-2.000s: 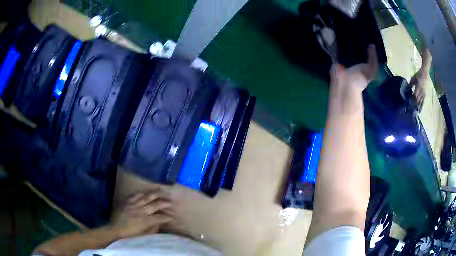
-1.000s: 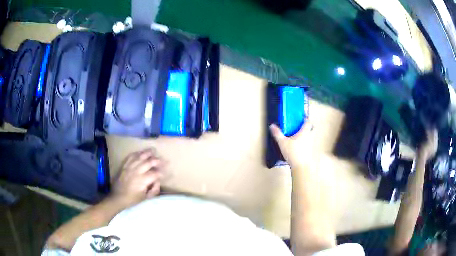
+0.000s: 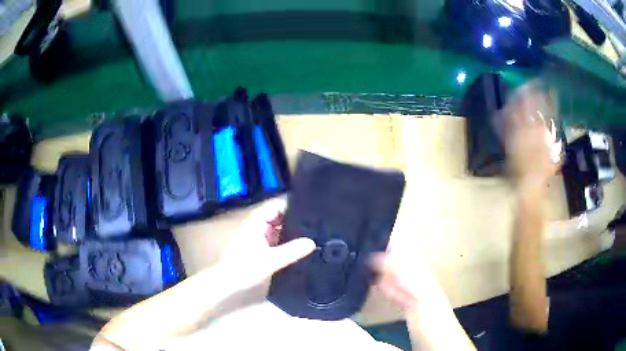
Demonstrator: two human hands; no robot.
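Note:
A black flat cover (image 3: 343, 212) with a raised ring and oval outline is in front of me, its outer face towards the camera. My left hand (image 3: 271, 243) grips its left edge, with the thumb over the face. My right hand (image 3: 398, 284) is at its lower right edge, blurred; whether its fingers grip the edge is unclear. The underside of the cover is hidden. More black covers (image 3: 182, 154) with bright blue battery packs (image 3: 228, 163) lie in an overlapping row to the left, with several others (image 3: 117, 267) nearer me.
A green conveyor belt (image 3: 274, 62) runs behind the tan bench (image 3: 453, 240). Another person's blurred arm (image 3: 528, 226) reaches to a black housing (image 3: 486, 123) on the right. Small black parts with metallic pieces (image 3: 587, 171) lie far right. A grey metal post (image 3: 154, 51) stands at the back left.
My right hand has come back from the right, and the blue-packed piece it touched has left that spot. My left hand has risen from the bench onto the cover. The other person's arm has moved inward.

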